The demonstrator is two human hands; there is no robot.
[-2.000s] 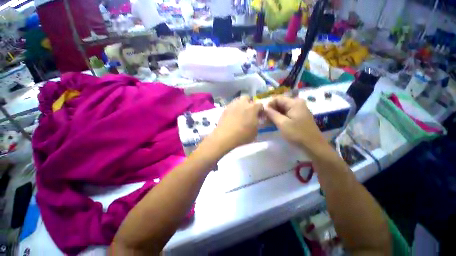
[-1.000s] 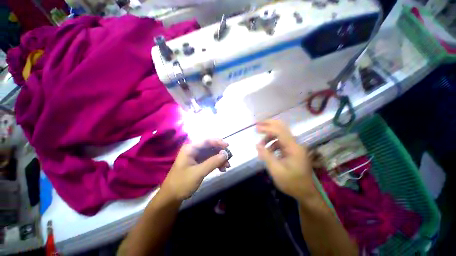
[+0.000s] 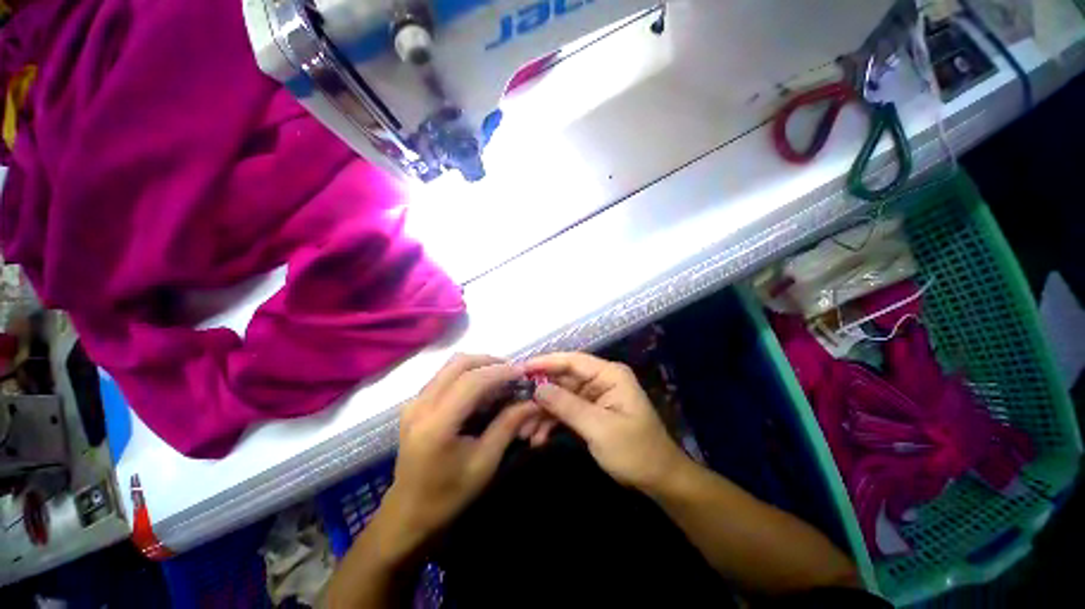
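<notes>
My left hand [image 3: 458, 434] and my right hand [image 3: 607, 416] meet just in front of the table's front edge. Their fingertips pinch a tiny metal and pink piece [image 3: 530, 384], perhaps a bobbin or bobbin case; the fingers hide most of it. The white sewing machine [image 3: 714, 60] stands behind, with its lamp glowing at the needle area [image 3: 446, 149]. Magenta fabric [image 3: 179, 179] lies in a large pile left of the needle, with one part reaching the table's front edge.
Red-handled scissors [image 3: 813, 123] and green-handled scissors [image 3: 880, 155] lie right of the needle. A green basket [image 3: 1011, 309] with magenta pieces and white cord is below the table at right. A blue crate [image 3: 357, 506] is below the table. An orange-red item [image 3: 145, 523] is at the table's left corner.
My hands were up at the machine's top, then apart over the table's front. Now they are together before the edge, holding the small piece. The view has tilted down and closer.
</notes>
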